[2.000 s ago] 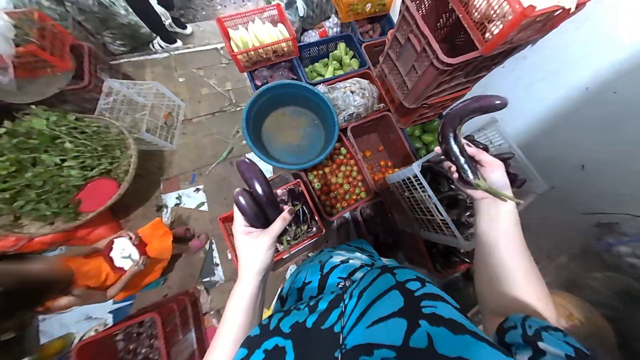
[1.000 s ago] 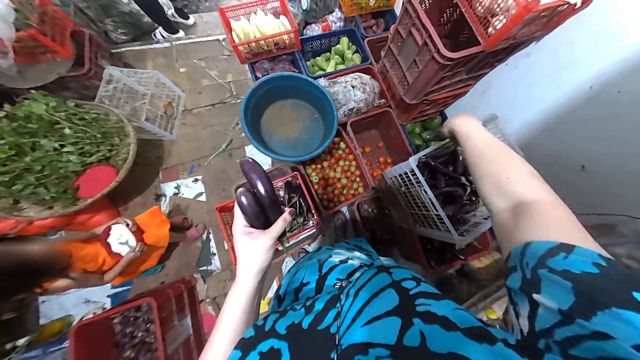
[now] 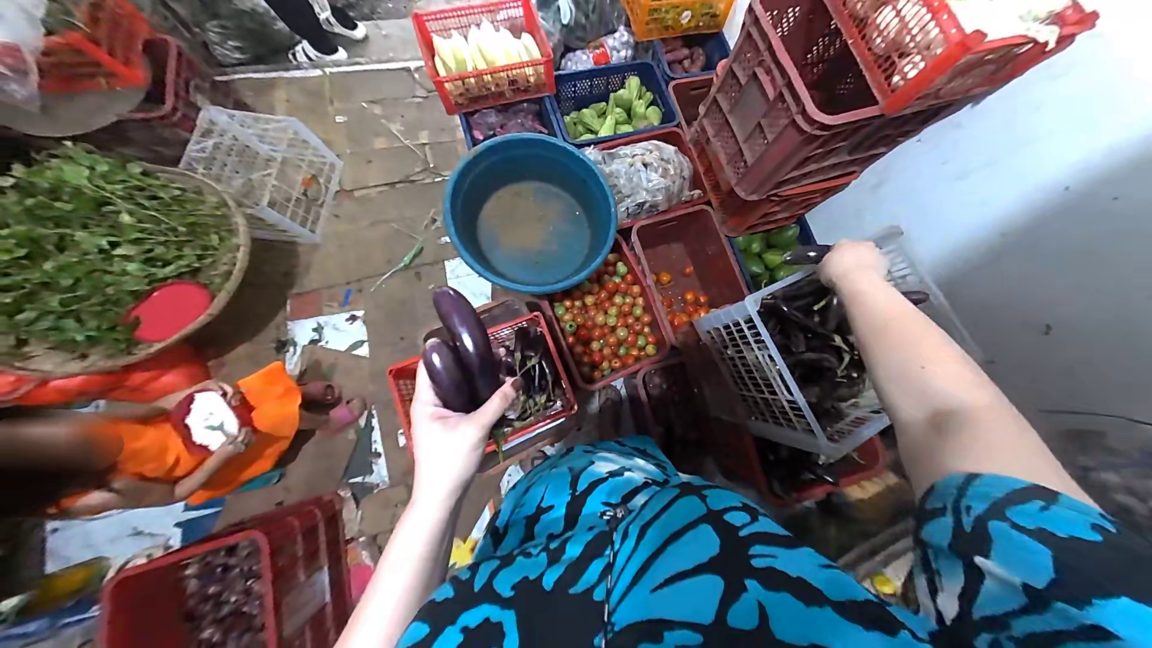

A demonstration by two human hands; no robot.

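Observation:
My left hand (image 3: 468, 423) holds two dark purple eggplants (image 3: 466, 346) upright, above a small red crate (image 3: 571, 409) with thin dark eggplants in it. At the far side of a white-grey plastic crate (image 3: 765, 378), my right hand (image 3: 853, 263) has its fingers around an eggplant (image 3: 807, 255), whose end sticks out to the left of the hand. The fingers are partly hidden by the back of the hand. Many long dark eggplants (image 3: 814, 351) fill that crate, below my right forearm.
A blue plastic tub (image 3: 457, 225) stands ahead, beside a crate of tomatoes (image 3: 612, 319). Stacked dark red crates (image 3: 756, 135) rise at the right by the wall. At the left are a basket of leafy greens (image 3: 99, 234) and a person in orange (image 3: 261, 414) holding a bowl.
Two seconds ago my right hand held up a curved eggplant; since then it has gone to the far side of the white-grey crate. My left hand still holds its two eggplants.

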